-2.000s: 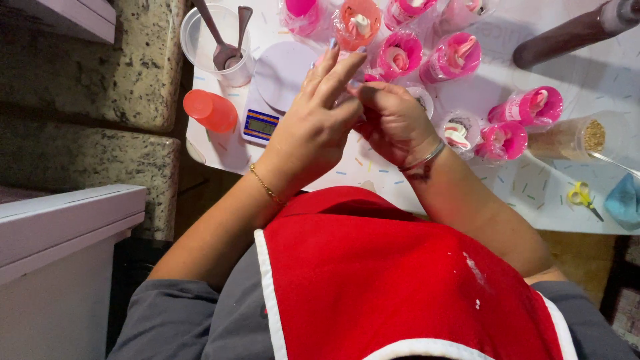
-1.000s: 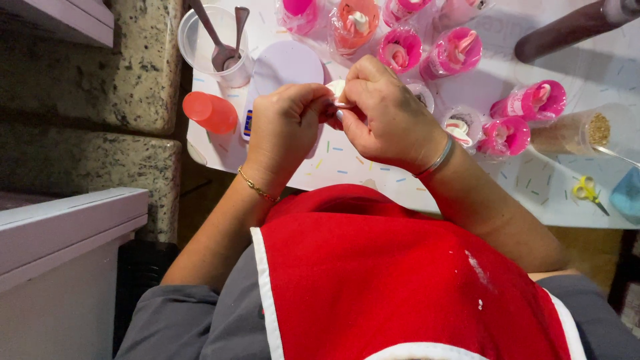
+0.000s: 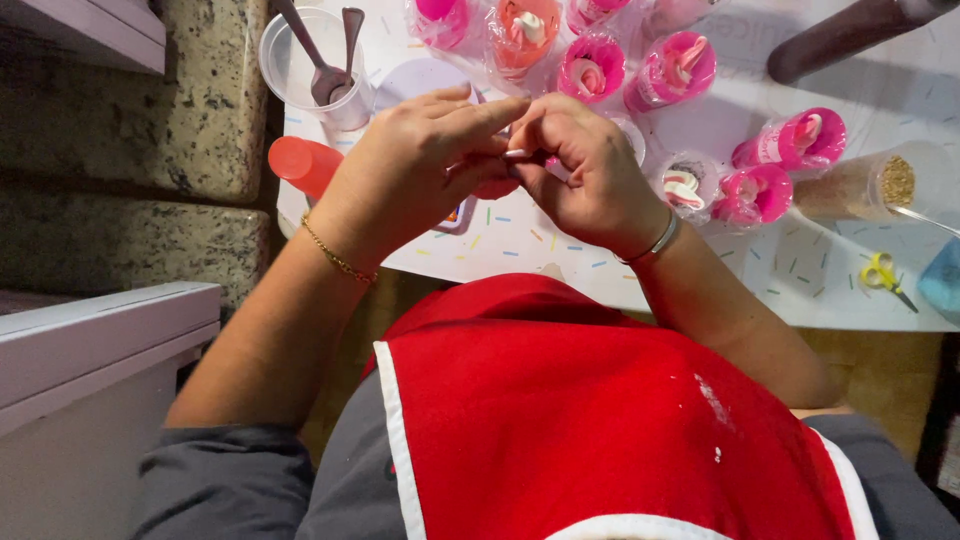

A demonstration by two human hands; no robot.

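Observation:
My left hand and my right hand meet above the near side of the table. A small white thing shows between their fingertips, pinched by my right hand; whether my left fingers grip it too, I cannot tell. Partly hidden below the hands is a pink cup. Behind my left hand lies a kitchen scale with a pale round top. Beyond the hands stand several plastic-wrapped pink cups with pink and white swirls inside, and a clear cup holds a white and red swirl.
A clear tub with spoons and an orange-red cup stand at the left. To the right are a container of brown granules, yellow-handled scissors, a blue item and a dark-filled tube.
My left hand has opened out from its pinch of one second ago, its fingers now stretched toward my right hand. A pink cup now shows beneath the hands.

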